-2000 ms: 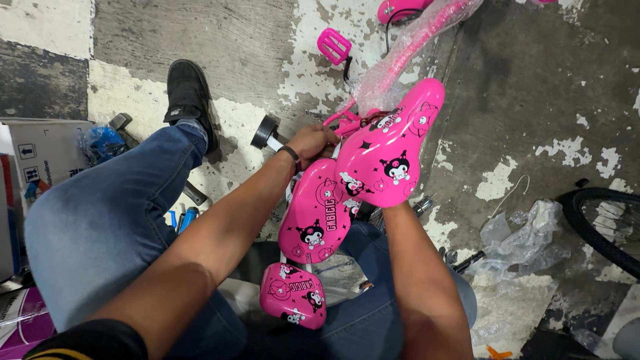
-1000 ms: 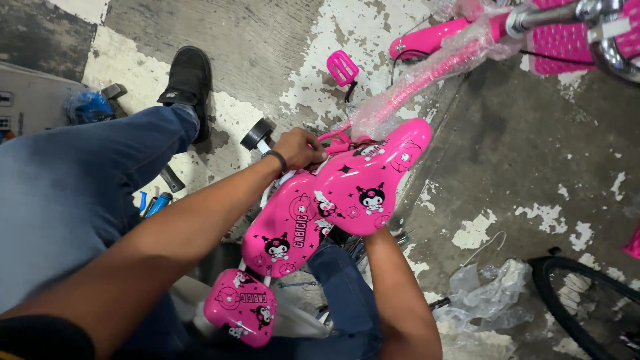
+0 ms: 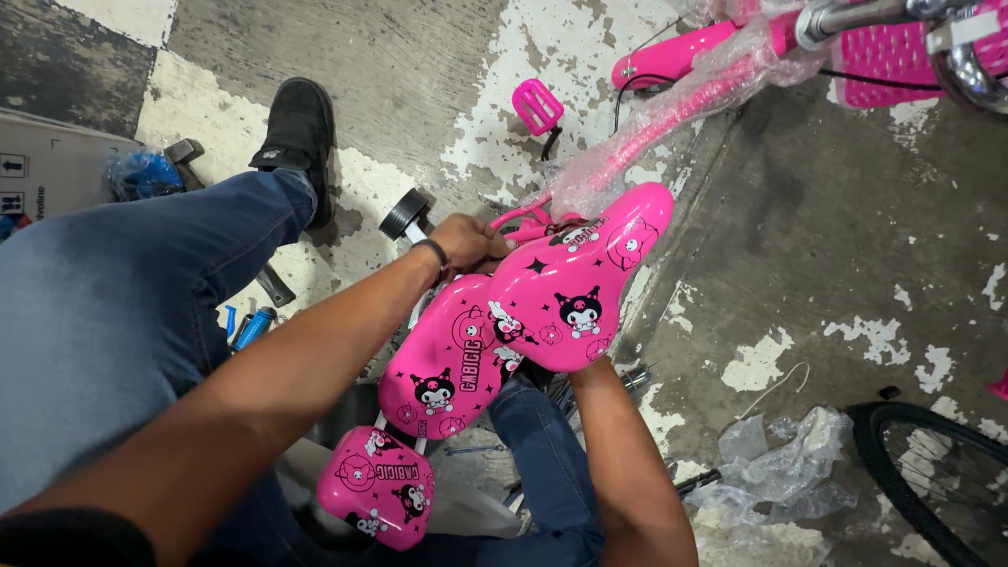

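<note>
A pink child's bicycle frame (image 3: 677, 118), partly wrapped in clear plastic, reaches from the upper right to the middle. Its pink printed saddle (image 3: 575, 291) overlaps a second pink printed seat (image 3: 449, 362), with a smaller pink backrest pad (image 3: 378, 484) below that one. My left hand (image 3: 471, 240) is at the frame tubes just left of the saddle's front half, beside a training wheel (image 3: 404, 214); the saddle and the hand itself hide what its fingers grip. My right forearm runs up under the saddle, which hides my right hand. A pink pedal (image 3: 538, 107) shows above the frame.
Crumpled clear plastic (image 3: 776, 465) and a black bicycle tire (image 3: 890, 472) lie on the floor at lower right. A hammer (image 3: 185, 157), blue-handled tools (image 3: 253, 327) and a white cardboard box (image 3: 59, 169) are at the left. Chrome handlebars (image 3: 858, 16) are at upper right.
The view has shifted, bringing the handlebars into sight. The saddle and seats have tilted slightly. My left hand remains by the frame tubes, and my right hand remains hidden beneath the saddle.
</note>
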